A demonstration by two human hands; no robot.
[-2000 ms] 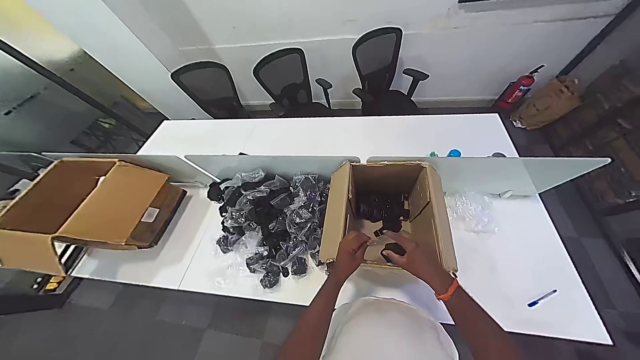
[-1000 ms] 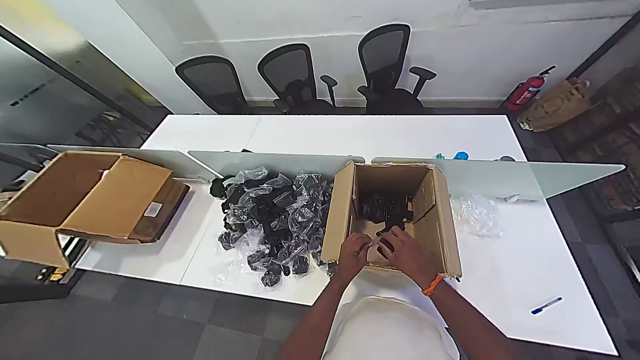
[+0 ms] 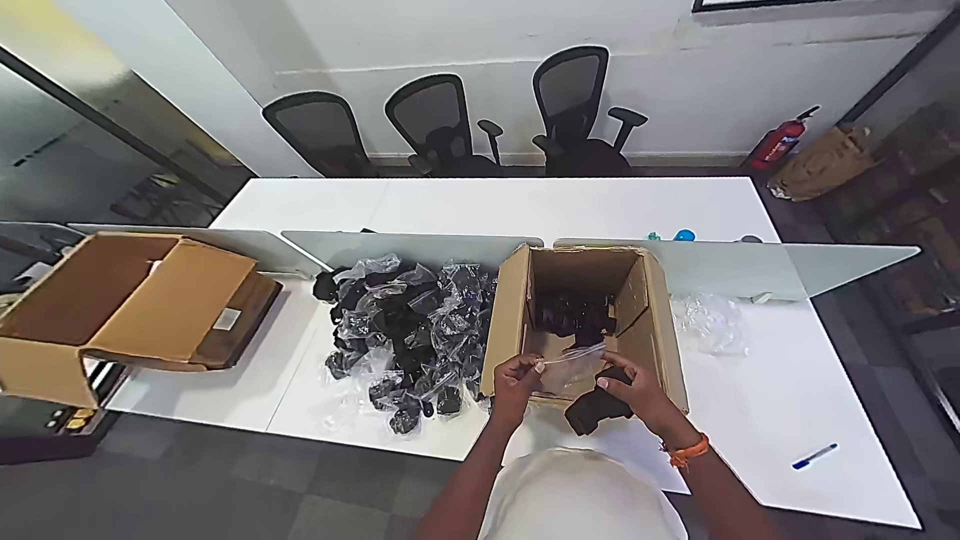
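Note:
A clear plastic bag is stretched between my two hands, over the front of an open cardboard box. My left hand pinches one end of the bag's top edge. My right hand grips a black item, its exact kind unclear, and its fingers also touch the bag's other end. Dark items lie inside the box. Left of the box spreads a heap of black items in clear plastic bags.
A larger open cardboard box stands at the far left. Crumpled clear plastic and a blue pen lie on the white table at right. Glass dividers run behind the boxes; mesh chairs stand beyond.
The clear bag now shows spread out between my hands. My right hand has the black item in front of the box's near edge, where none showed a second ago.

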